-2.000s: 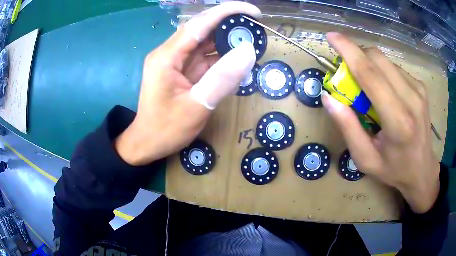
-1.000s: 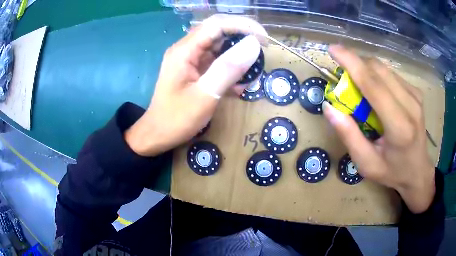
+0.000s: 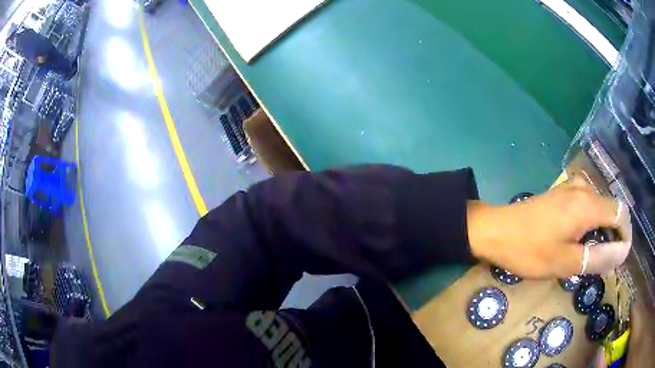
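My left hand [image 3: 549,230], with white coverings on thumb and fingers, is closed around a black disc [image 3: 600,236] that shows only in part between the fingers. My right hand [image 3: 638,341] is cut off by the right edge; a piece of the yellow tool handle [image 3: 616,348] with a blue band shows at it. The tool's shaft cannot be made out clearly. Several loose black discs with silver centres, one of them here [image 3: 488,308], lie on the tan cardboard sheet [image 3: 449,327], below and beside my left hand.
The green bench mat [image 3: 388,108] spreads beyond my left sleeve. A pale board [image 3: 262,21] lies at its top left. Clear plastic trays [image 3: 625,136] stand along the right. A grey floor with yellow lines and a blue crate [image 3: 50,183] are at the left.
The view has swung left, so the bench and both hands now sit at the right and more floor shows. My left hand still holds a disc; my right hand is mostly out of frame.
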